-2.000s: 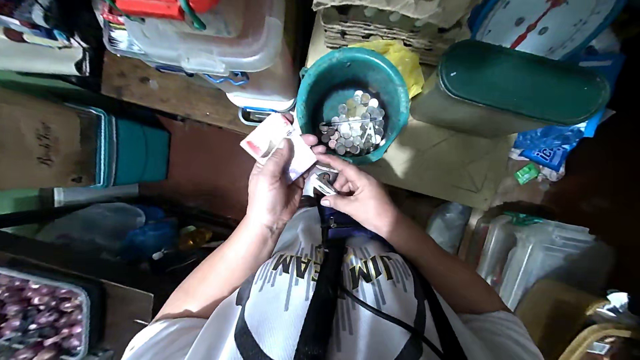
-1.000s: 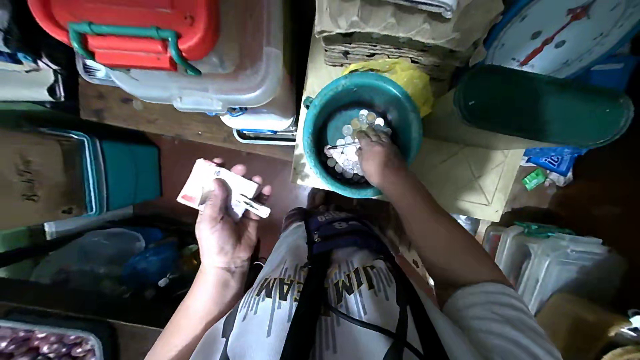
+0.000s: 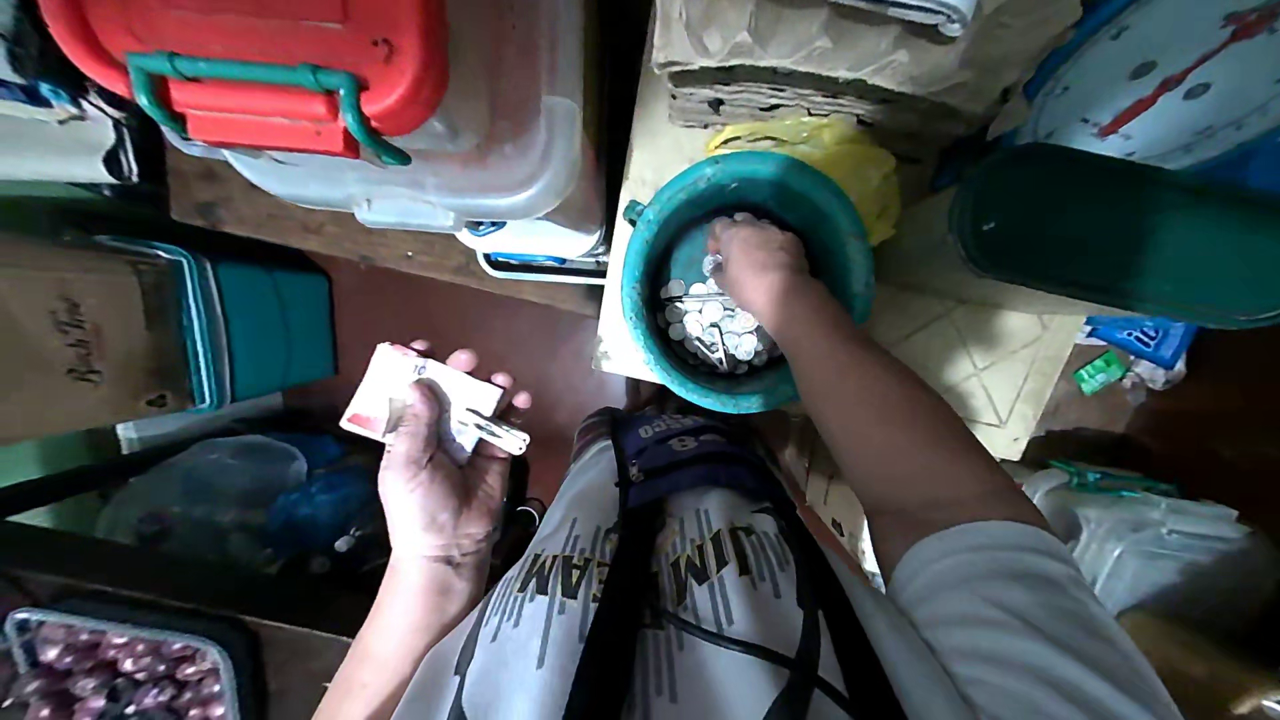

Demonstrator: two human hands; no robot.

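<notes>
My left hand [image 3: 440,470] is palm up at the left of centre, thumb pressed on a pale card or folded paper [image 3: 380,385] with red patches. A small white clip-like item [image 3: 495,430] lies against it over the palm. Inside a round green plastic tub [image 3: 655,340], my right hand [image 3: 755,260] reaches down with curled fingers, touching the coins at its upper side; whether it holds any is hidden. Silvery coins [image 3: 712,312] cover part of the tub's bottom, with a few thin, long items among them.
A yellow plastic bag [image 3: 850,165] and cardboard egg trays [image 3: 780,95] stand behind the tub. To the right are a green-lidded container [image 3: 1110,235] and a dial scale [image 3: 1150,80]. A red-lidded box [image 3: 290,40] is at upper left, red onions [image 3: 120,670] at lower left.
Both hands were together at the paper two seconds ago. My right hand has since gone into the tub and moved toward its far side, while the left stays out at the left with the paper.
</notes>
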